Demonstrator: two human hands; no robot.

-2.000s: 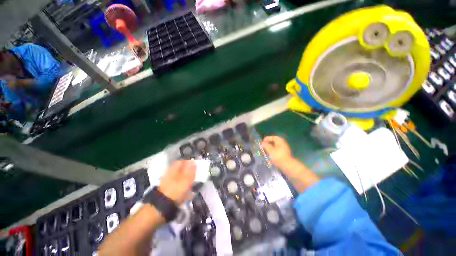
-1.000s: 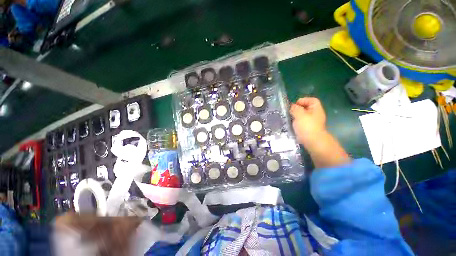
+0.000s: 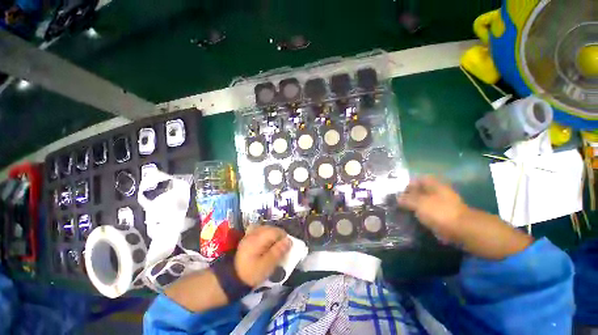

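The clear blister tray (image 3: pixel 393 131) holds rows of black watch modules (image 3: pixel 316 229); many carry pale round pads (image 3: pixel 305 141). My left hand (image 3: pixel 262 254) is at the tray's lower left corner, closed on a white release liner strip (image 3: pixel 341 263) with dark discs beside the fingers. It covers part of the bottom row. My right hand (image 3: pixel 436 204) is at the tray's lower right edge, slightly blurred, fingertips close together; whether they hold anything cannot be told. The roll of adhesive pads (image 3: pixel 105 262) lies left of the tray, with its ribbon curling toward my left hand.
A black foam tray (image 3: pixel 98 190) with silver-white watch cases stands at left. A snack packet (image 3: pixel 216 226) and clear container (image 3: pixel 213 176) lie between the trays. The yellow-blue fan (image 3: pixel 511 39), grey cylinder (image 3: pixel 515 122), white paper (image 3: pixel 534 190) and thin sticks are at right.
My left hand has come up from the blurred bottom left to the tray's lower corner with the strip. My right hand has moved down along the tray's right side. The view has shifted slightly.
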